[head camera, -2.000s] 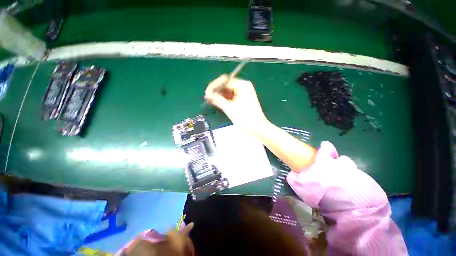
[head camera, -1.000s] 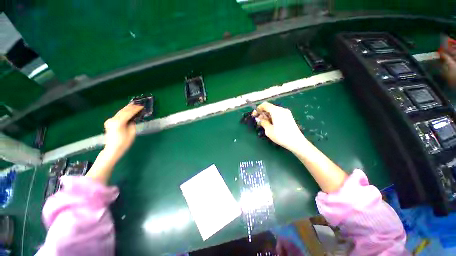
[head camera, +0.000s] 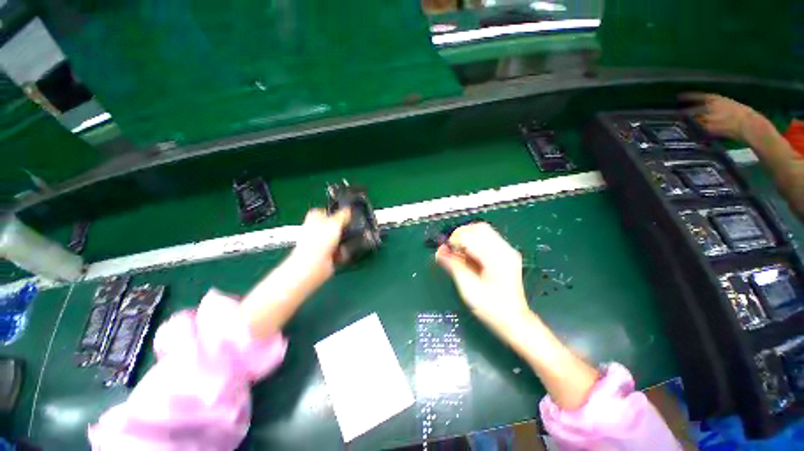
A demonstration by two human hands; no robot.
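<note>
My left hand [head camera: 319, 236] holds an open phone unit [head camera: 355, 224], blurred and tilted, over the white strip at the belt's edge. My right hand [head camera: 483, 262] is closed at the pile of small black parts [head camera: 458, 231], which it partly hides. I cannot make out tweezers or what its fingers hold. A white sheet [head camera: 364, 377] lies on the green bench in front of me. A dotted clear sheet [head camera: 442, 368] lies just right of it, shining in glare.
Two phone units [head camera: 132, 329] lie at the left. The belt beyond the white strip [head camera: 516, 195] carries phones [head camera: 255, 200], [head camera: 547, 149]. A black tray [head camera: 648, 238] of phones stands at right, with another person's hand [head camera: 718, 116] at its far end. Clear slivers lie near the pile.
The earlier phone and my right hand left the white sheet area. My left hand reached to the belt, then lifted a phone unit and moved right with it. My right hand stays at the pile.
</note>
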